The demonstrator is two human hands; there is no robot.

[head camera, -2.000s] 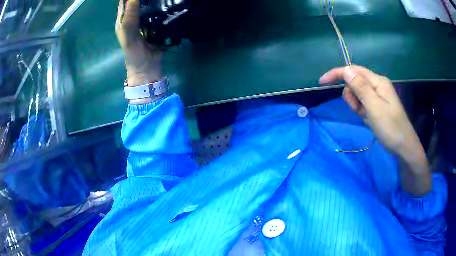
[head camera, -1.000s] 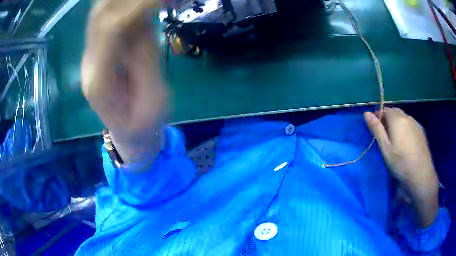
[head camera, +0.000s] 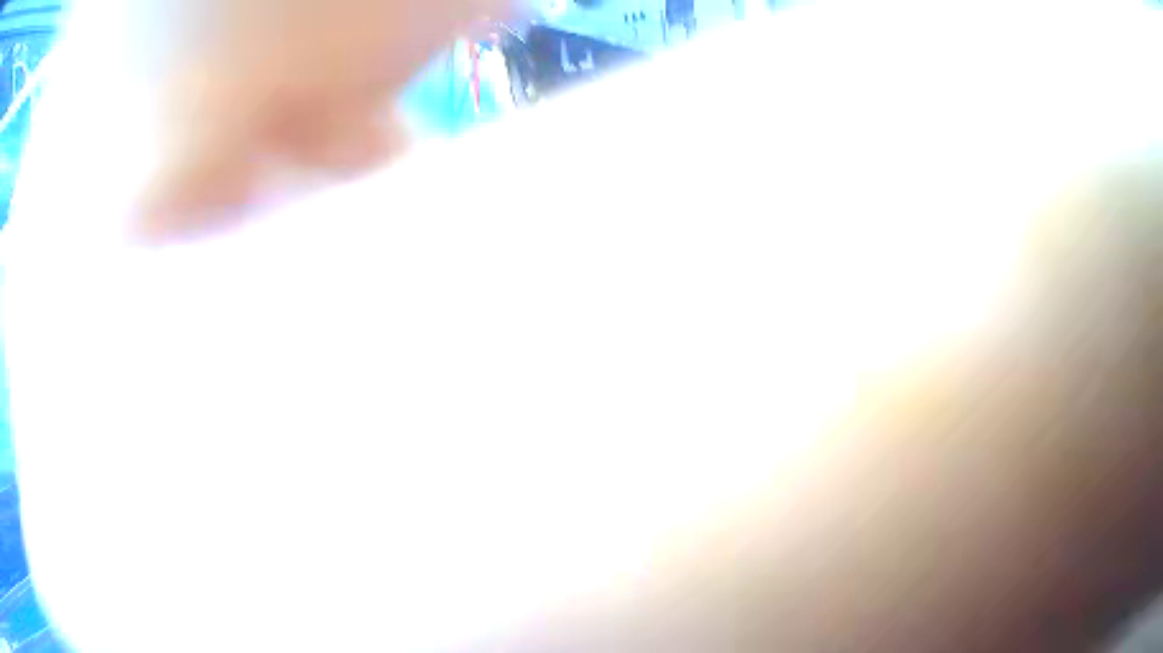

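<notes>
A large, overexposed white shape [head camera: 510, 319] fills most of the view very close to the camera. I cannot tell what it is. A blurred hand [head camera: 287, 109], apparently my left hand, is at the upper left with its fingers along the white shape's upper edge. Its grip is unclear. A brownish blur [head camera: 969, 472] at the lower right may be part of my right hand or arm, but I cannot tell. A small part of the dark module [head camera: 574, 58] shows at the top, with a thin red lead [head camera: 476, 74] left of it.
A washed-out strip of the bench surface [head camera: 440, 92] shows between the hand and the module. Bright blue, blurred shapes show along the left edge. The white shape and glare hide everything else.
The view has become overexposed and mostly blocked by the close white shape. The apparent left hand is higher and nearer the top. The right hand and the wires it touched no longer show clearly.
</notes>
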